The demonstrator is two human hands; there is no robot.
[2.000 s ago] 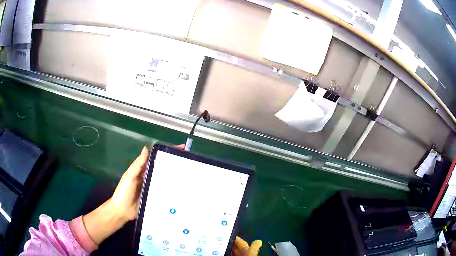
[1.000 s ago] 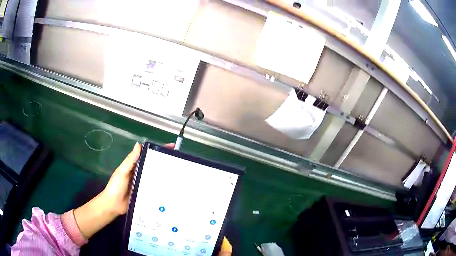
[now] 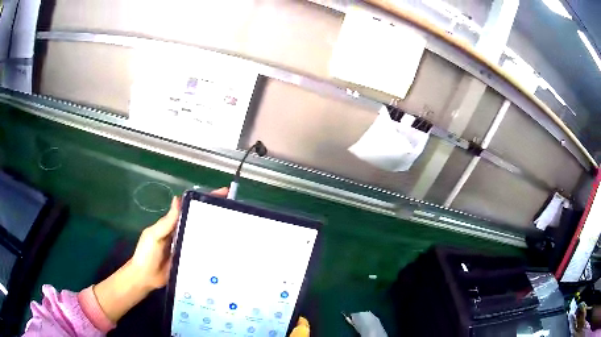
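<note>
A black-bordered tablet with a lit white screen and rows of small blue and grey icons is held up over the green mat. My left hand grips its left edge, with fingertips showing behind its top edge. A grey plug with a thin dark cable stands at the tablet's top edge; the cable runs to the back panel. Of my right hand, only a yellow-covered fingertip shows at the tablet's lower right edge; the rest is hidden or cut off by the frame.
A black foam tray with dark glossy tablets stands at the right, another at the left edge. A small pale cloth-like piece lies on the mat. Papers hang from clips on the rail. A red-edged board stands far right.
The camera view has shifted a little. The icon rows on the screen sit slightly differently than a second ago. Less of my right hand shows than two seconds ago. The tablet stays held and plugged.
</note>
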